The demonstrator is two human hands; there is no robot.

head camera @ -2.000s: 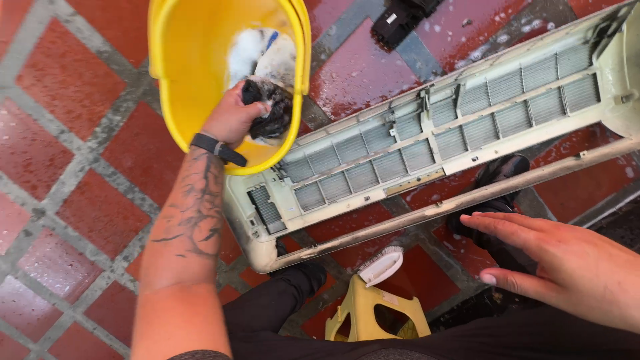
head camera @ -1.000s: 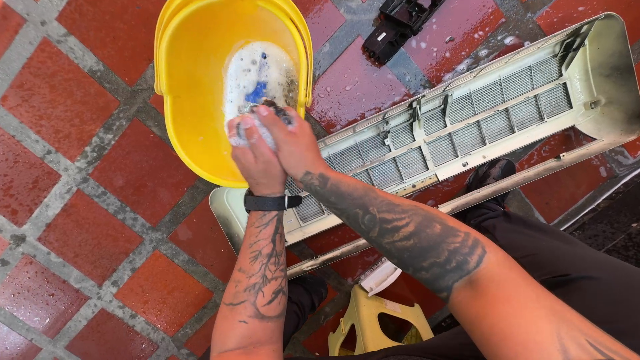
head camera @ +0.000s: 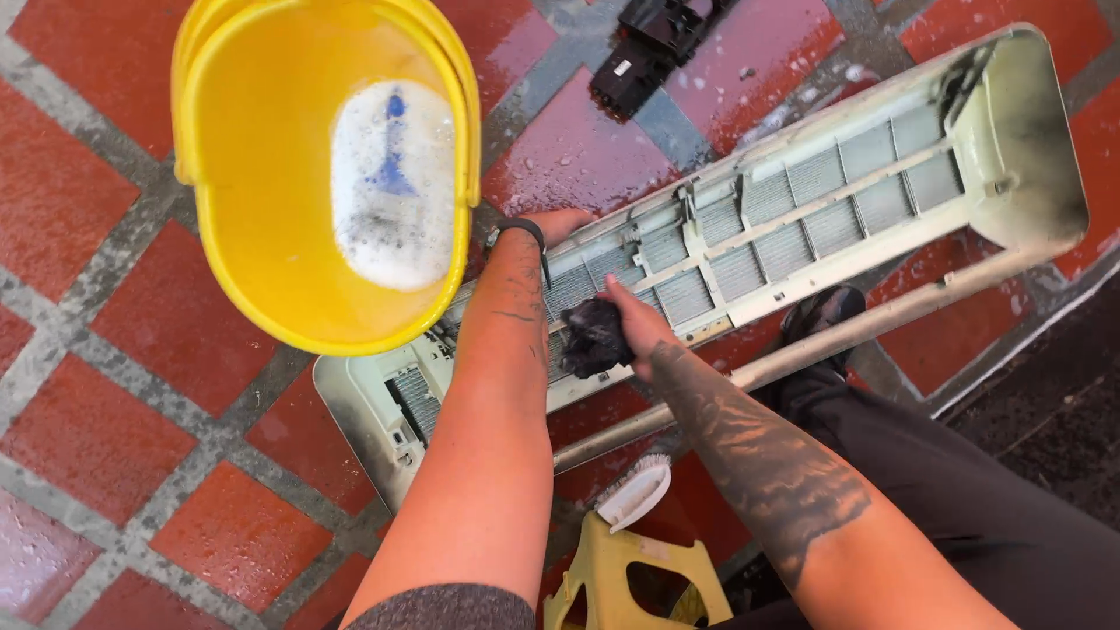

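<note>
The plastic front housing of a split air conditioner (head camera: 726, 315) lies diagonally across the tiled floor, with mesh filter panels in its frame. My right hand (head camera: 643, 328) grips a dark wet cloth (head camera: 595, 337) over the housing's left half. At the housing's upper edge is my left hand (head camera: 560, 226), its fingers partly hidden behind the wrist and the frame, so its hold cannot be made out. Left of it stands a yellow bucket (head camera: 254, 201) with foamy water (head camera: 394, 236), in which something blue (head camera: 394, 166) shows.
A white scrubbing brush (head camera: 636, 494) rests on a yellow plastic stool (head camera: 647, 551) near my legs. Black plastic parts (head camera: 652, 57) lie on the wet floor beyond the housing. My shoe (head camera: 822, 319) is beside the housing's long lower bar.
Both hands were together in the bucket one second ago and are now out of it, at the housing. The dark cloth has moved from the bucket to the housing in my right hand.
</note>
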